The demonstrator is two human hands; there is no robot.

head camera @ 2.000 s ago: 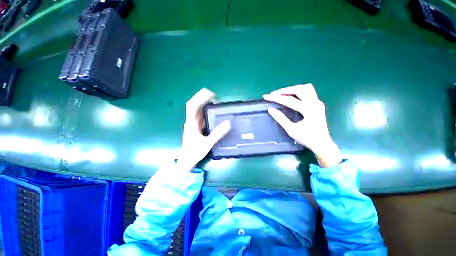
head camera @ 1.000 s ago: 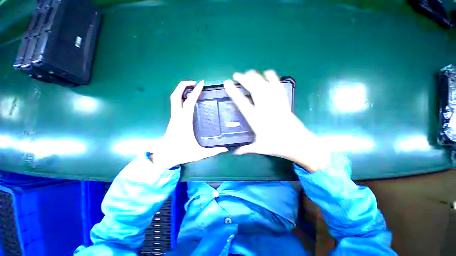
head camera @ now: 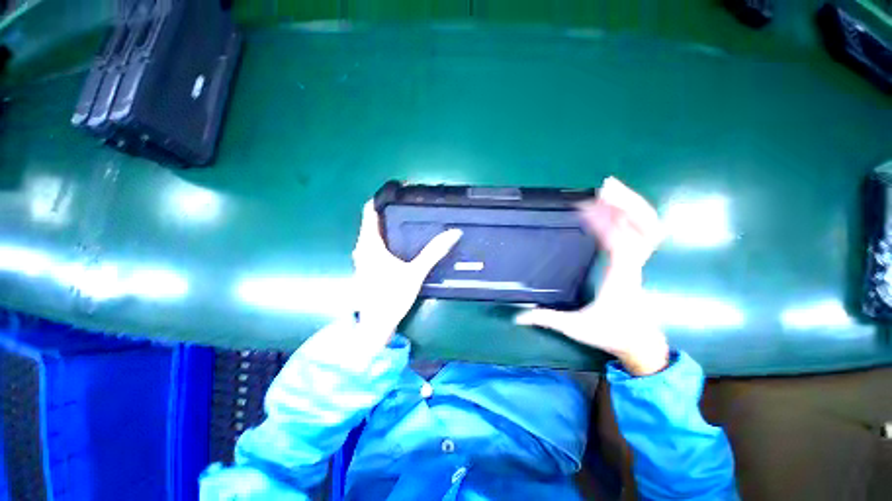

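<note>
A dark handheld unit (head camera: 509, 250) with a thick black edge lies back side up in front of me, over the green bench. A small pale label shows near its middle. My left hand (head camera: 391, 274) grips its left end, thumb on the back face. My right hand (head camera: 621, 279) is at its right end, blurred, thumb and fingers spread apart around the lower right corner. Whether the right fingers touch the unit is unclear. The upper long edge, with a paler rectangle on it, faces up and away from me.
Dark units (head camera: 161, 83) stand on edge in a block at the upper left of the green bench (head camera: 450, 117). A shiny wrapped bundle (head camera: 881, 245) is at the right edge. Dark devices (head camera: 859, 44) lie at the upper right. Blue crates (head camera: 117, 416) and a brown carton (head camera: 792, 431) are below.
My right hand has moved off the unit's back face to its right end, opening out. The unit now shows its whole back and upper edge. The camera view has shifted slightly.
</note>
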